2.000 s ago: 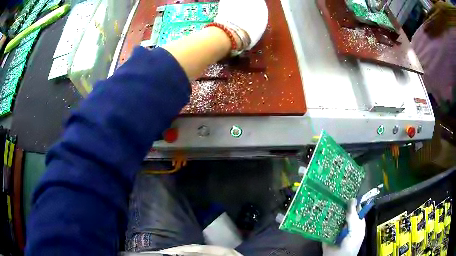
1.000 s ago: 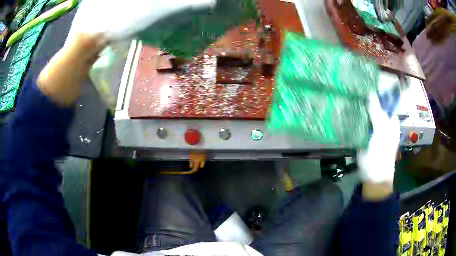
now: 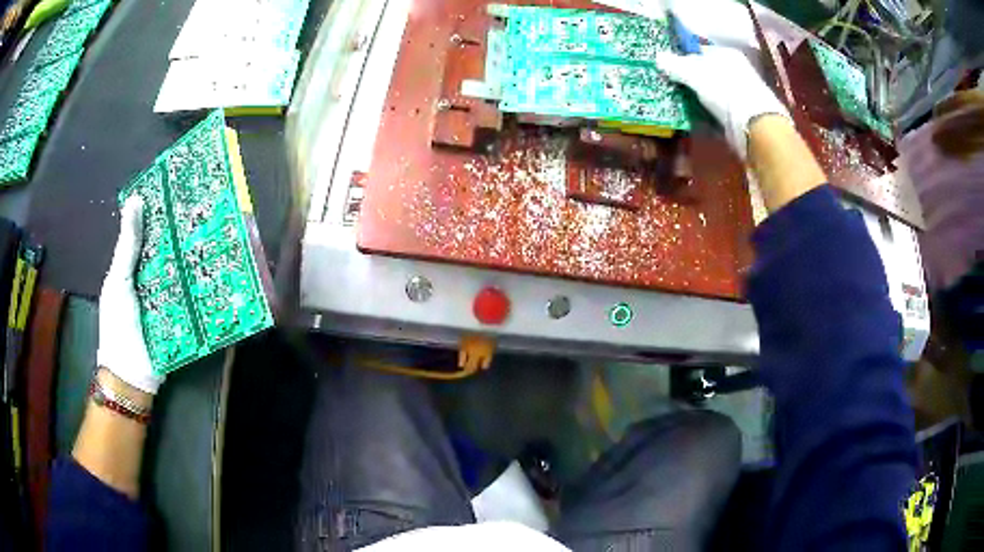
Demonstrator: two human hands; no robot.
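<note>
My left hand [image 3: 124,313], in a white glove, holds a green circuit board panel [image 3: 200,253] upright by its left edge, solder side facing me, over the left side. My right hand [image 3: 718,81], also gloved, is at the right edge of a second green panel [image 3: 588,70], which lies on the dark red-brown holding fixture [image 3: 459,124]. Blue-handled cutters [image 3: 683,35] show in my right hand. Its fingertips touch the panel's edge. The red-brown base plate [image 3: 486,221] below is strewn with silvery clippings.
The machine front has a red emergency stop button [image 3: 492,306] and a green-ringed button [image 3: 620,314]. A second fixture with a board [image 3: 852,86] is at upper right, beside a person's sleeve [image 3: 950,183]. White sheets [image 3: 240,54] and green boards [image 3: 45,97] lie left on the black surface [image 3: 92,205].
My left hand has come down holding a panel it took off the fixture. The panel from my right hand now lies on the fixture. The view has shifted left.
</note>
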